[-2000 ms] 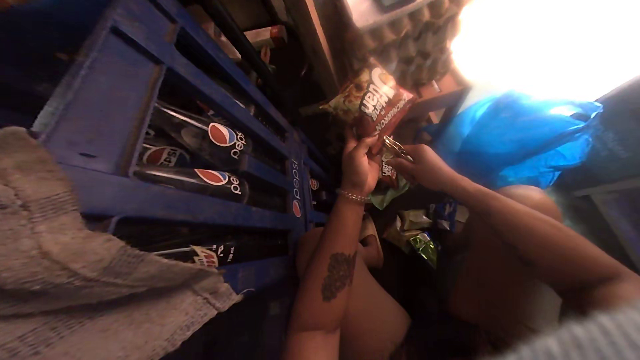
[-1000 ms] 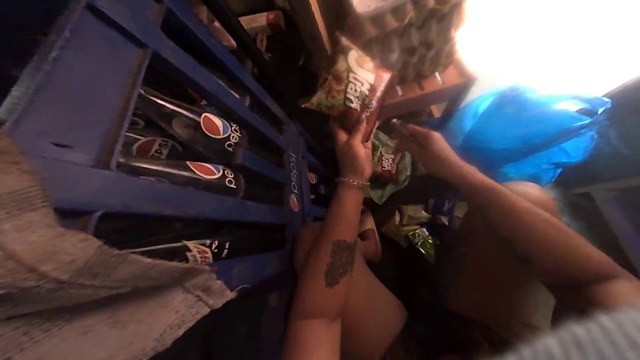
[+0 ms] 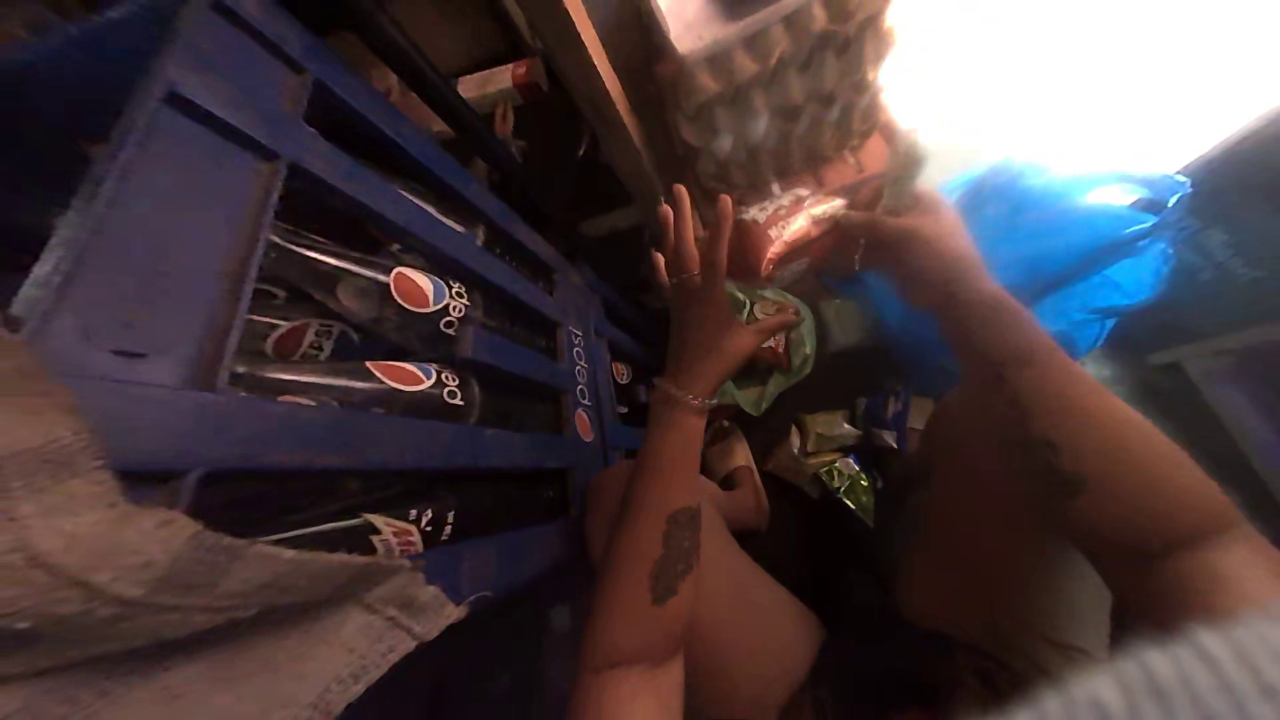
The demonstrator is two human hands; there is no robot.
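Note:
My left hand (image 3: 705, 320) has its fingers spread, with nothing gripped in it, and the thumb lies over a green plastic bag (image 3: 770, 385). A small red packet (image 3: 774, 345) shows inside that bag. To the right, my right hand (image 3: 900, 235) is closed on a red snack packet (image 3: 795, 228), which is blurred and lies in front of stacked egg trays. Some of its fingers are blurred against the bright light.
Blue plastic crates (image 3: 350, 435) with Pepsi bottles (image 3: 365, 385) fill the left side. A grey-brown cloth (image 3: 200, 600) hangs at lower left. Egg trays (image 3: 790, 110) are stacked at the top, a blue plastic bag (image 3: 1060, 250) lies at right, and shiny snack packets (image 3: 848, 480) lie below.
My left hand has let go of the snack packet it held upright and has its fingers apart. The packet is now at my right hand, which has moved up and to the right.

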